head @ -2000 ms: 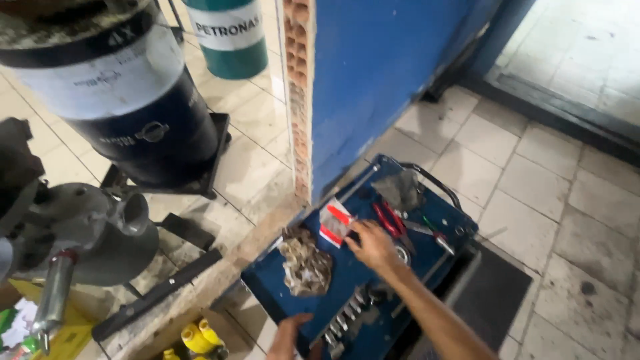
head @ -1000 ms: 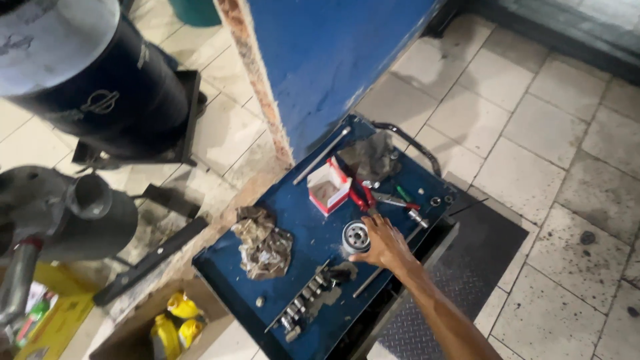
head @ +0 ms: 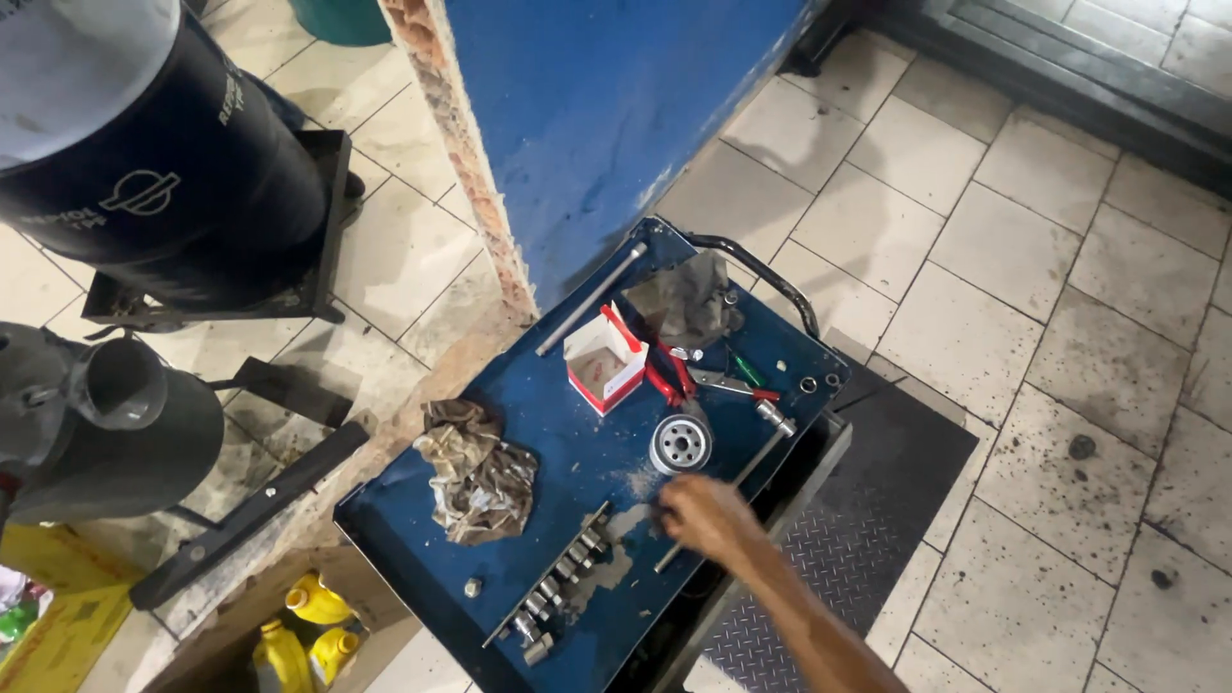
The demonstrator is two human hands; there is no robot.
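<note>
My right hand (head: 707,517) is over the blue tool cart top (head: 385,500), its fingers curled and blurred; a small dark patch shows at the fingertips, and I cannot tell whether something is held. Just above the hand, the oil filter (head: 681,444) stands with its holed metal end up. An open red and white cardboard box (head: 604,364) lies beyond it, beside red-handled pliers (head: 664,375). A rail of sockets (head: 558,577) lies left of the hand, and a long metal bar with a socket (head: 727,491) passes close on the right. My left hand is out of view.
Crumpled dirty paper (head: 478,472) lies on the cart's left side. A grey rag (head: 683,298), a metal extension bar (head: 592,298) and a green screwdriver (head: 745,368) are farther back. A blue wall (head: 616,125) borders the cart. Yellow bottles (head: 318,599) sit in a cardboard box.
My right hand has moved from the box to the oil filter, then off it toward me. The box now shows open. My left hand, at the cart's near edge two seconds ago, has left the view.
</note>
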